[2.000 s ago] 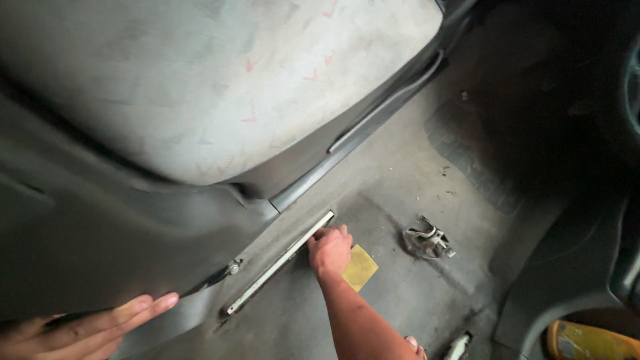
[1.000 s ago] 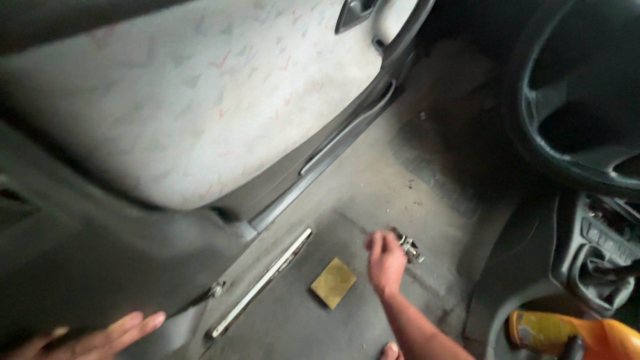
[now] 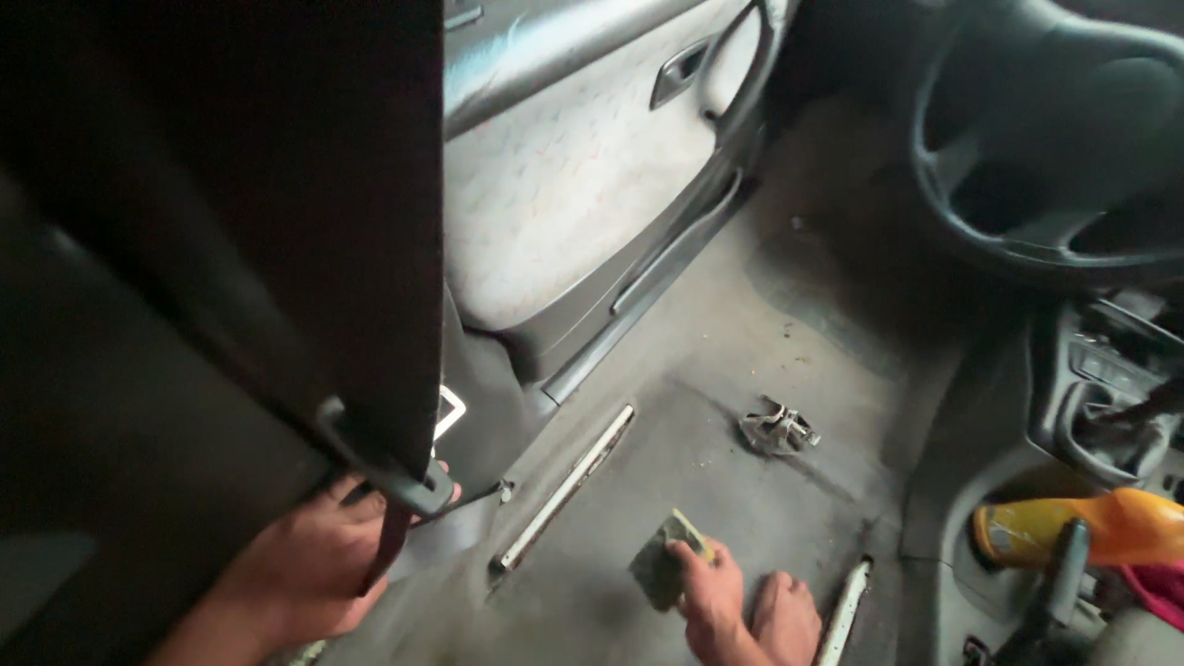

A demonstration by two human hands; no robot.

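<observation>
My right hand (image 3: 714,592) pinches a flat sponge pad (image 3: 668,562) between thumb and fingers over the car's grey floor. The pad shows a dark face and a yellow edge. A bare foot (image 3: 786,615) is just right of this hand. My left hand (image 3: 324,555) is at the lower left, around the lower part of the dark seat belt (image 3: 388,546), by its buckle tongue (image 3: 427,488); some fingers are hidden behind it. A metal seat rail (image 3: 569,486) lies between the hands, and a metal bracket (image 3: 779,430) sits on the floor farther forward.
The open door's panel (image 3: 592,176) stands at the upper middle. On the right are the steering wheel (image 3: 934,166), the centre console (image 3: 971,462), a yellow-orange bottle (image 3: 1036,529) and the handbrake lever (image 3: 1064,573). A second seat rail (image 3: 844,615) runs along the console's foot.
The pad, lying on the floor a second ago, is now in my right hand, which has moved back from the bracket. My left hand is now at the seat belt. The view has shifted.
</observation>
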